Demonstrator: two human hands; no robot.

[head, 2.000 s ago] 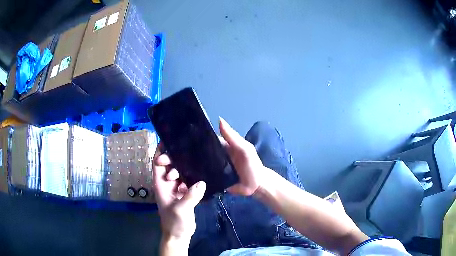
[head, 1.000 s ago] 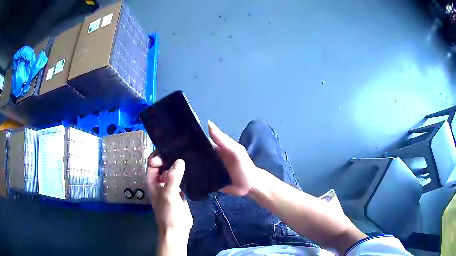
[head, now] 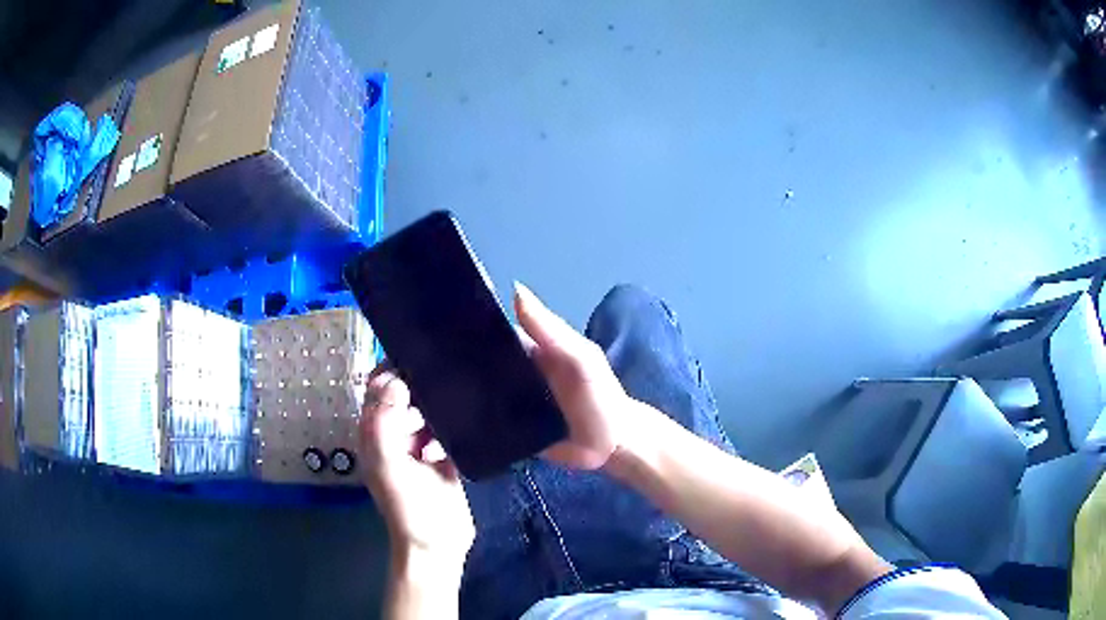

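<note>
A black smartphone point(head: 455, 345) with a dark screen is held tilted in front of my lap, in the middle of the view. My right hand point(head: 576, 394) grips its right edge, with the thumb along the side. My left hand point(head: 412, 466) is at the phone's lower left edge. Its fingers are partly hidden behind the phone, and its thumb is not over the screen.
At the left, a blue pallet point(head: 378, 158) bears brown cartons point(head: 237, 103), a crumpled blue plastic bag point(head: 67, 164), white-edged stacks point(head: 200, 388) and a dimpled tray stack point(head: 303, 394) with two black rings. Grey stools point(head: 952, 472) stand at the right on the grey floor point(head: 679, 158).
My left thumb, over the phone's lower screen before, has moved off it to the left edge. The phone has shifted slightly left since the earliest frame and stays in my right hand.
</note>
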